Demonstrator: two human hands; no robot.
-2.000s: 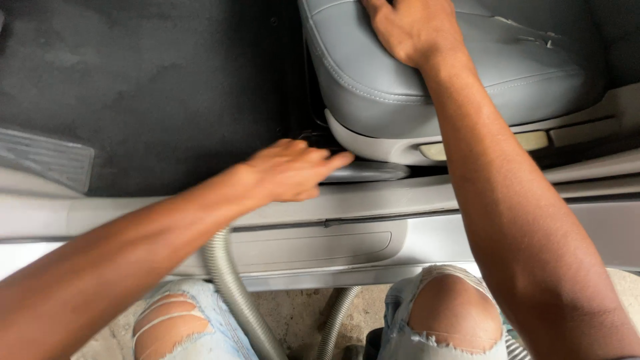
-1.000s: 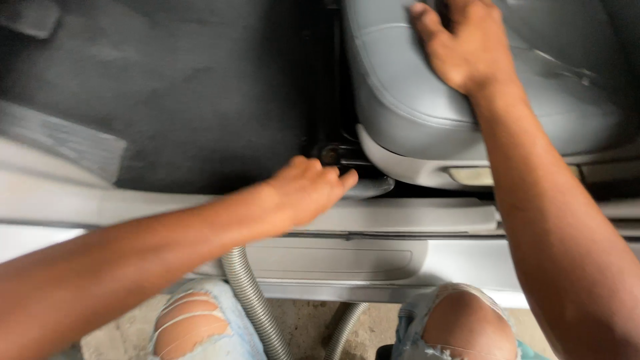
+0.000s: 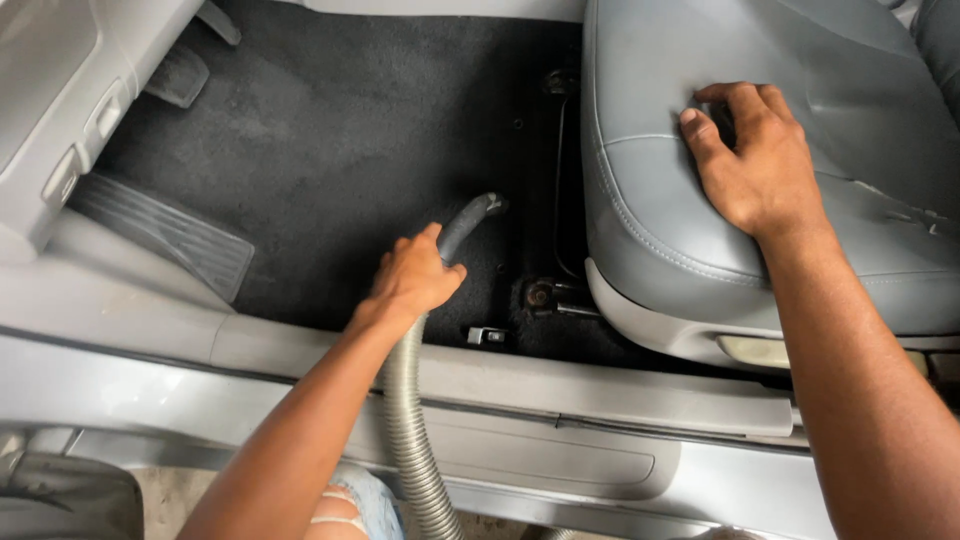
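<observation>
My left hand [image 3: 420, 270] grips the dark curved wand [image 3: 466, 223] of a vacuum cleaner, whose bent tip is over the black floor carpet [image 3: 322, 135] in front of the seat rail. A ribbed grey vacuum hose [image 3: 409, 405] runs from under that hand across the door sill. My right hand [image 3: 757, 157] rests on the cushion of a grey leather car seat [image 3: 675, 225], fingers apart and holding nothing. The cushion's cover has a torn seam right of that hand.
The door sill trim [image 3: 585, 390] crosses the view below the carpet. A bolted seat rail bracket [image 3: 541, 294] and a small metal latch [image 3: 487, 335] are near the seat's front corner. The accelerator-shaped ribbed footrest [image 3: 172, 232] and a pedal [image 3: 178, 76] are at left.
My left hand has moved away from the seat's lower front corner onto the open carpet, and the wand's tip now shows clearly. My right hand stays on the seat. The view has shifted.
</observation>
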